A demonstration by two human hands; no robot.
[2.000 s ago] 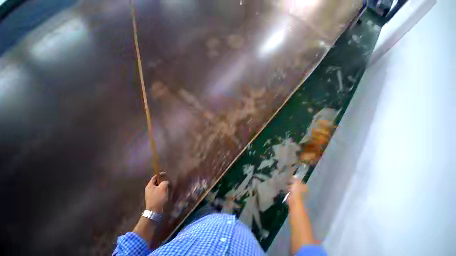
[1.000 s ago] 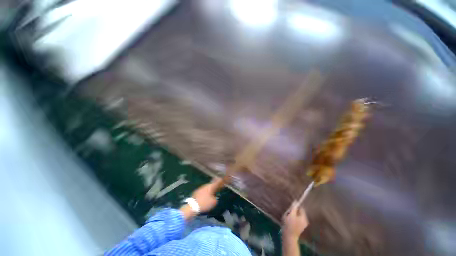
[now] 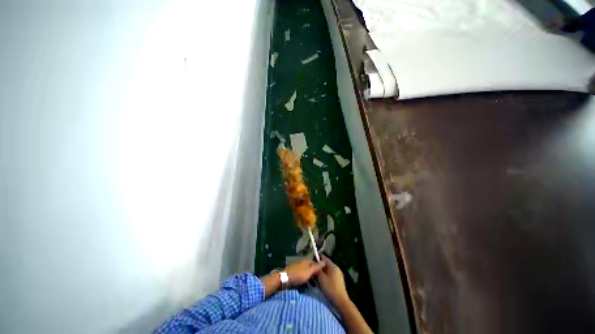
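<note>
The feather duster (image 3: 297, 189) has a fluffy orange-brown head and a thin pale stick. It points forward over the green aisle floor. My right hand (image 3: 331, 277) is closed around the lower end of the stick. My left hand (image 3: 302, 271) is against my right hand at the stick's end, with its wristwatch showing. Whether its fingers also grip the stick is hidden where the hands meet. The yardstick does not show now.
The narrow green floor (image 3: 310, 117) holds several scattered pale scraps. A white-covered table (image 3: 130, 163) stands on the left. A dark brown table (image 3: 483, 215) stands on the right, with layered white fabric (image 3: 470, 59) on its far part.
The view has swung from the brown table to the aisle. The duster has moved from over the table to over the aisle. The hands have come together, and the yardstick has left view.
</note>
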